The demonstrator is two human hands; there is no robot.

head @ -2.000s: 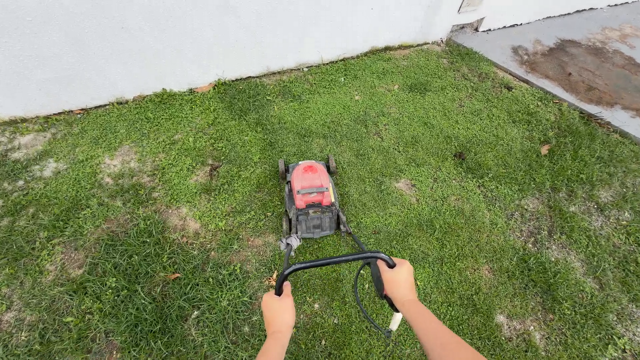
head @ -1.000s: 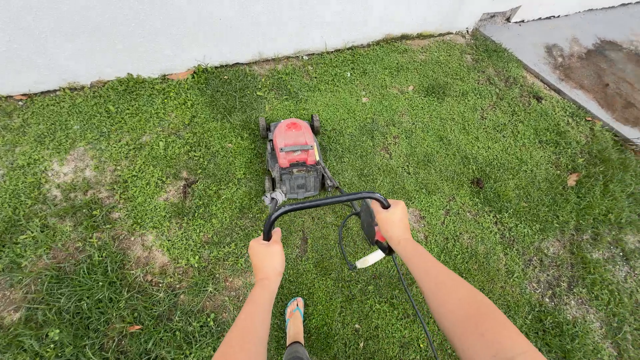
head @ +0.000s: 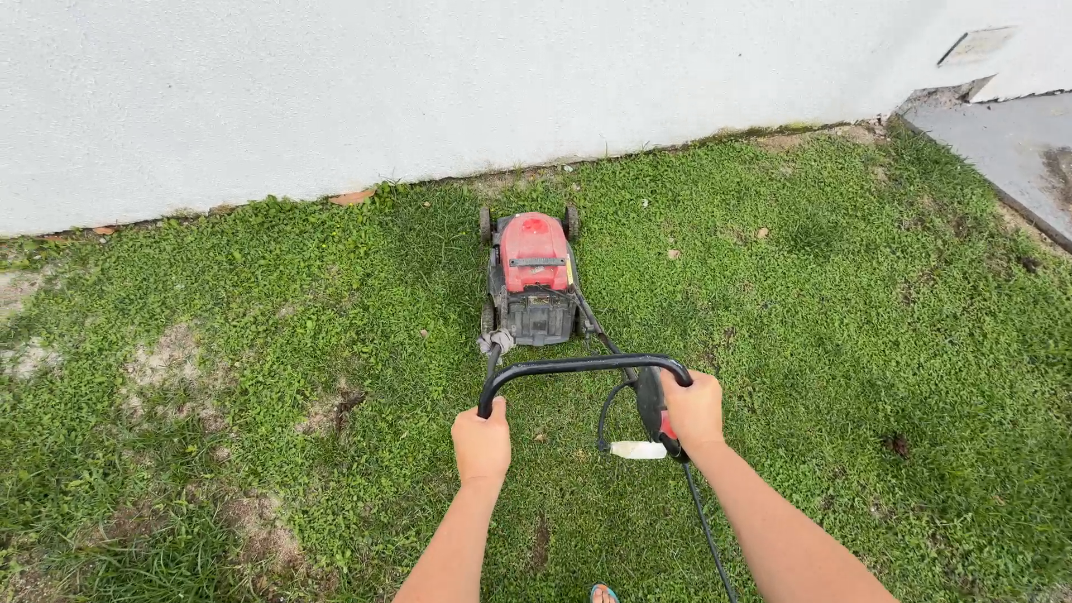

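Observation:
A red and black lawn mower (head: 533,251) stands on the grass, its front wheels near the foot of the wall. Its black U-shaped handlebar (head: 578,364) comes back toward me. My left hand (head: 482,440) is closed around the bar's left side. On the right side my right hand (head: 693,412) grips the bar by the black and red switch box (head: 651,402), which it partly covers. A short cable loops from the box to a white connector (head: 638,450), and a black power cord (head: 710,536) runs down to the bottom edge. Grey cloth (head: 497,341) is wrapped around the left handle strut.
A white wall (head: 377,92) crosses the far side, with a dry brown leaf (head: 353,198) at its foot. Grey paving (head: 1001,138) with a raised edge lies at the far right. Bare soil patches (head: 172,360) mark the lawn at left. A sandalled foot (head: 602,594) shows at the bottom.
The mower has moved forward, closer to the white wall. Both hands have kept their hold on the handlebar. The view has shifted along with it.

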